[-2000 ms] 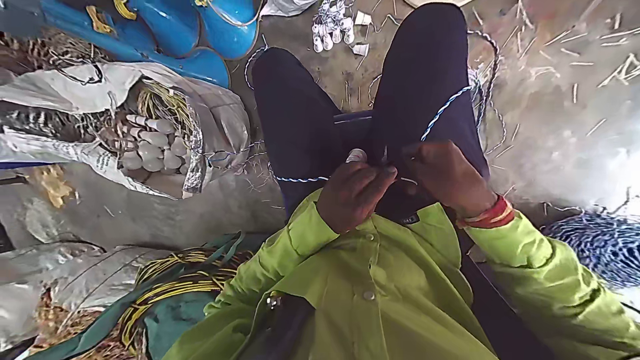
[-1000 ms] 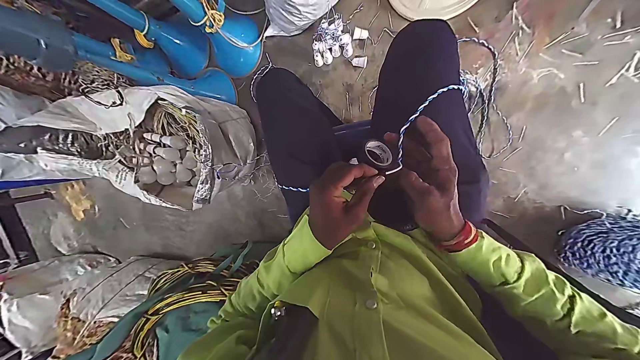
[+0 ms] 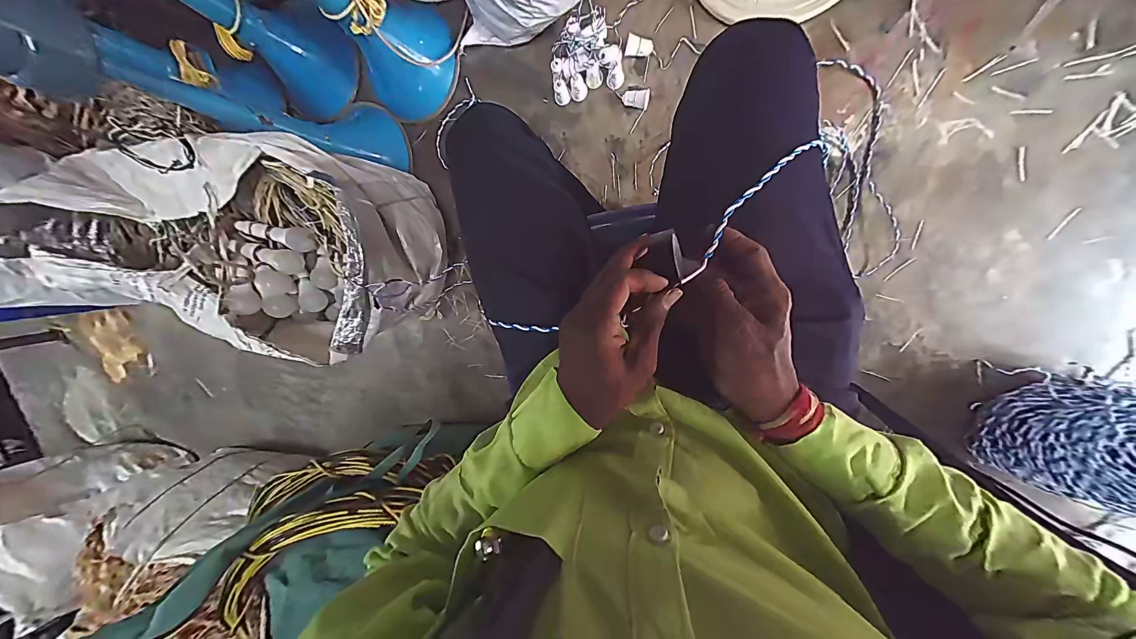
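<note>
Both my hands meet above my lap, between my knees. My left hand (image 3: 612,333) holds a roll of dark tape (image 3: 661,256) and pinches the wire end near it between thumb and finger. Close by on the right, my right hand (image 3: 750,324) has its fingers loosely curled beside a twisted blue-and-white wire (image 3: 754,185). Whether its fingertips grip the wire is not clear. From there the wire runs up over my right knee into loose loops. Another length of twisted wire (image 3: 524,327) crosses my left thigh.
A white sack (image 3: 390,200) with light bulbs (image 3: 277,282) lies left, below blue horn-shaped pieces (image 3: 404,67). Small white bulb holders (image 3: 586,62) lie on the floor ahead. Yellow-and-black wire (image 3: 328,497) is at lower left, a blue-and-white wire coil (image 3: 1056,439) at right.
The tape roll, seen face-on one second ago, is now turned edge-on. Two seconds ago my right hand was more closed; its fingers have since loosened and it now sits by the wire.
</note>
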